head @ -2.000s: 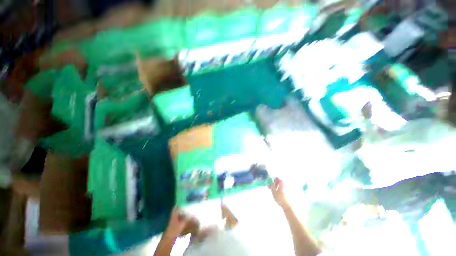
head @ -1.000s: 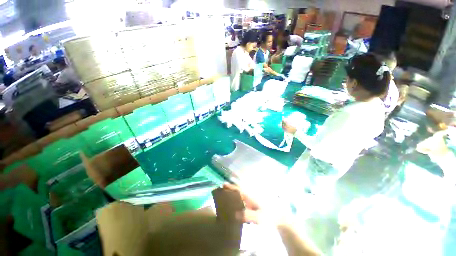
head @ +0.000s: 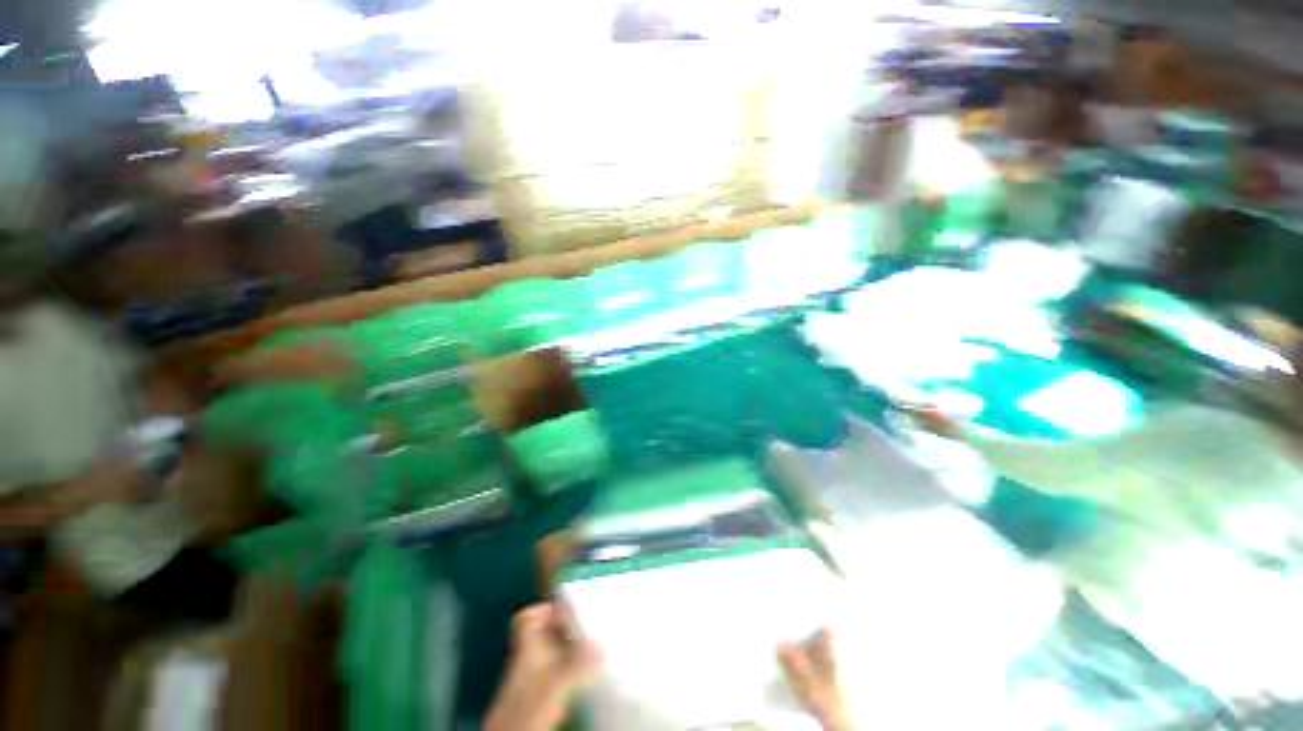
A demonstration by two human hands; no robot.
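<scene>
A printed carton [head: 700,614] is in front of me at bottom centre, blurred, with a glaring white face towards me and a green and dark photo band beyond it. My left hand [head: 536,671] grips its left side, with a small brown flap just above the hand. My right hand [head: 817,680] grips its right side; the fingers are partly lost in glare. The carton's inside is hidden.
A row of green boxes [head: 529,317] lines the far table edge. Open boxes [head: 429,464] stand at left. A shiny flat stack [head: 872,486] lies right of the carton, a white heap [head: 943,329] beyond. A blurred person [head: 65,386] is at left.
The view has swung left and down. The carton, open with brown flaps towards me before, now shows a white face, and both hands are visible on it.
</scene>
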